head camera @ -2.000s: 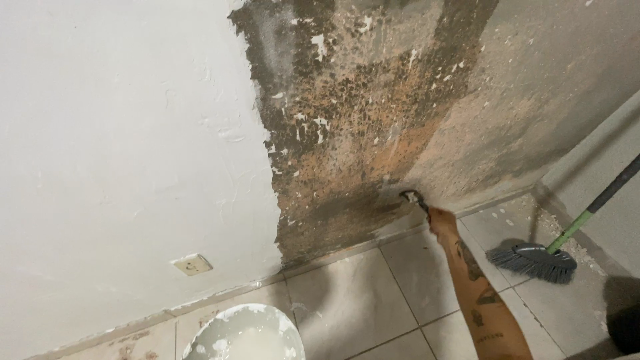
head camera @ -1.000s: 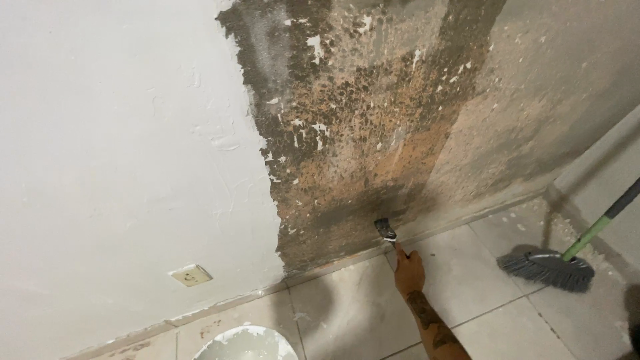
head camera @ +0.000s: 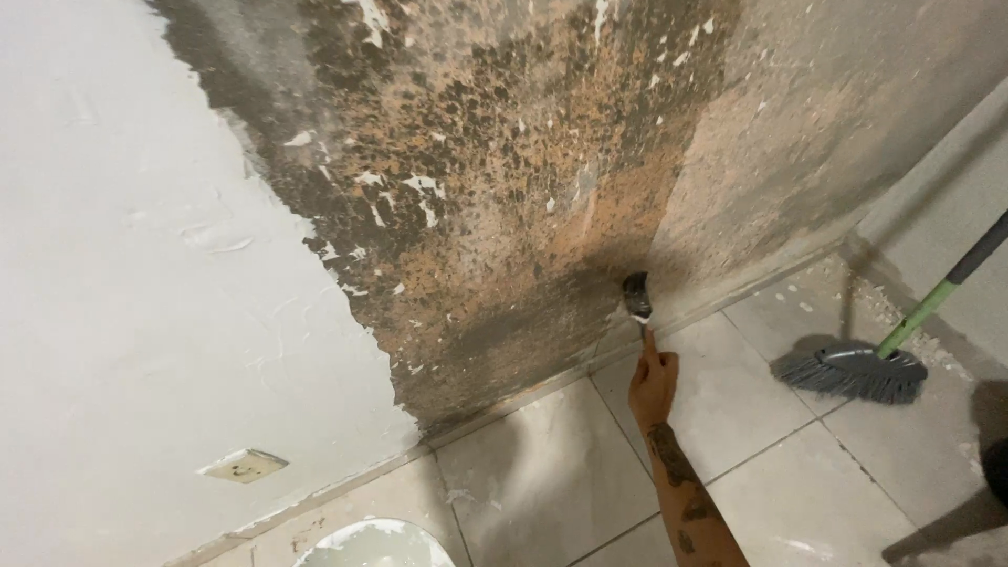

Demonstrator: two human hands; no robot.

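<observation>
My right hand [head camera: 655, 382] holds a dark-bristled paintbrush [head camera: 636, 296] by its handle, index finger extended along it. The bristles are at the low part of a stained wall [head camera: 504, 236], just above the baseboard. Brown, orange and dark patches with white flecks cover this part of the wall. To its left, a ragged edge divides it from smooth white wall [head camera: 157, 276]. A bucket [head camera: 378, 535] with white smears on its rim is cut off by the bottom edge. My left hand is out of view.
A grey-bristled broom [head camera: 854, 374] with a green and black handle rests on the tiled floor [head camera: 756, 488] at the right. Crumbled debris [head camera: 913, 331] lies along the right wall. A wall outlet [head camera: 246, 466] sits low on the white part. A dark object [head camera: 996, 468] shows at the right edge.
My right hand first moved left along the low wall with the paintbrush, and then its bristles came back a little to the right.
</observation>
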